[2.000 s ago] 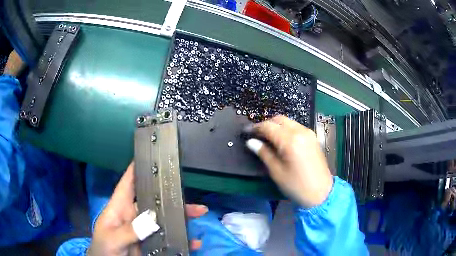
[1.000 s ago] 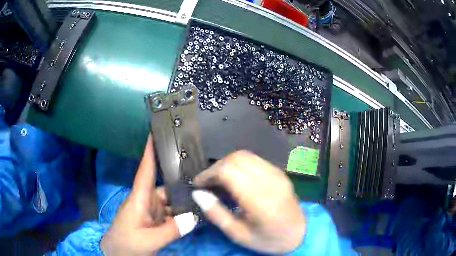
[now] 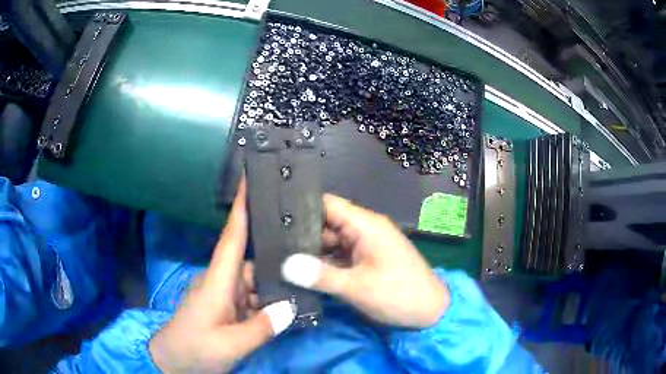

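Note:
A dark grey metal plate with a row of holes is held lengthwise over the near left part of the black parts tray. My left hand grips its lower left side, with the white-covered thumb near the plate's near end. My right hand grips its right side, with the white-covered thumb on the plate's face. Fingers behind the plate are partly hidden. Many loose silver ring parts lie across the tray's far part. The plate is slightly blurred.
A green label is in the tray's near right corner. Right of the tray are a single plate and a plate stack. Another plate lies at far left. An aluminium rail runs behind. A blue sleeve shows at left.
My right hand has moved from the tray to the plate and now holds its right side. The plate has shifted right and turned darker. The single plate and the stack have stayed at the right.

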